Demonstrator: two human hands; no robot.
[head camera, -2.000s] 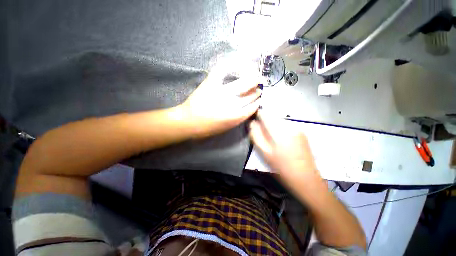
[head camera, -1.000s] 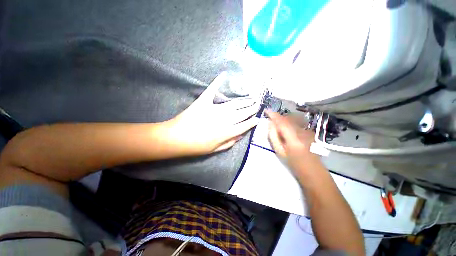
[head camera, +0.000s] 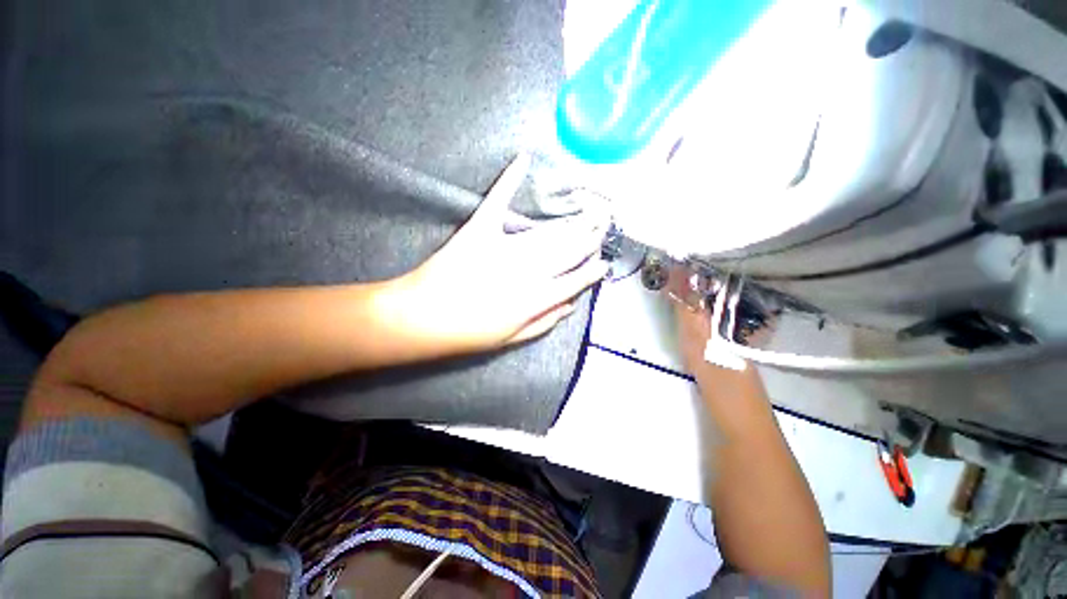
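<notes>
A large dark grey garment panel (head camera: 293, 199) covers the left of the table, its right edge by the needle area. My left hand (head camera: 503, 263) lies spread on the panel, fingertips near the presser foot (head camera: 611, 243). The sewing machine (head camera: 866, 152) arches over the right side. My right hand (head camera: 693, 298) is partly hidden behind the machine's head and guard; its fingers cannot be made out. Glare washes out the cloth near the needle.
A turquoise cover (head camera: 632, 94) is on the machine head. Orange-red snips (head camera: 896, 473) lie on the white table (head camera: 632, 410) at the right. The checked apron (head camera: 456, 515) is on my lap, below the table edge.
The view has shifted, bringing the turquoise cover in. My right hand has moved from the cloth edge to the right, beneath the machine head. My left hand stays on the panel.
</notes>
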